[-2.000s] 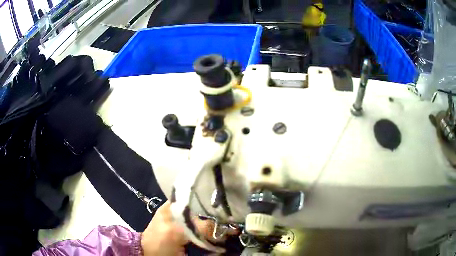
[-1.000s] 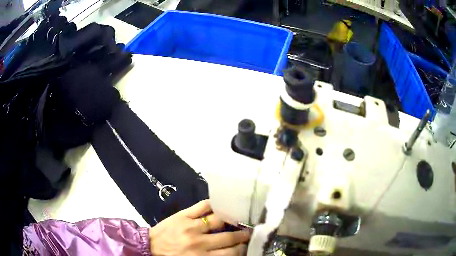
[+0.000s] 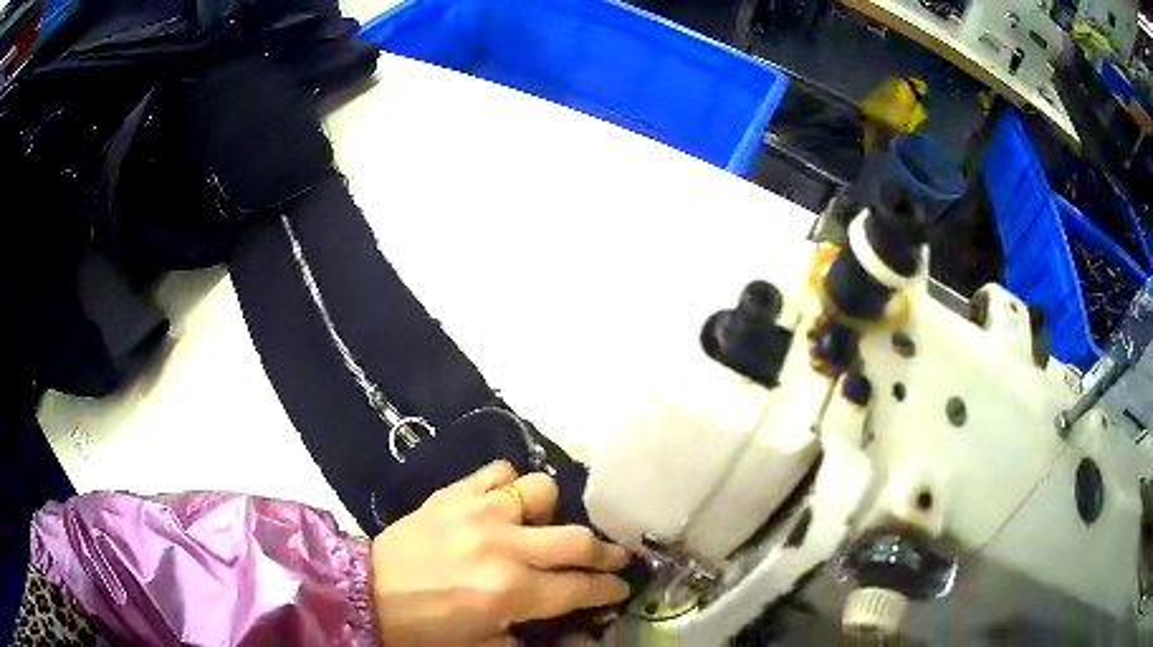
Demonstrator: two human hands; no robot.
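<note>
A long black zipped strip [image 3: 360, 297] runs from the heap at the left down to the sewing machine head [image 3: 708, 461]. A pale zip line and a shiny metal ring [image 3: 410, 436] lie on it. A black rounded piece [image 3: 462, 449] with a curved zip lies on the strip's lower end. My left hand [image 3: 500, 562], with a ring on one finger and a pink sleeve, lies flat on this black fabric, fingertips beside the presser foot area. The needle area is partly hidden. My right hand is not in view.
A heap of black work pieces [image 3: 152, 164] lies on the white table [image 3: 493, 215] at the left. A blue plastic bin [image 3: 607, 76] stands behind the table. More blue bins [image 3: 1030, 234], a round bucket [image 3: 923, 177] and a yellow object [image 3: 895, 104] are at the back right.
The view has turned, so the machine appears further right and tilted. The rounded piece with its curved zip now shows above my left hand. My left hand remains on the fabric by the machine head.
</note>
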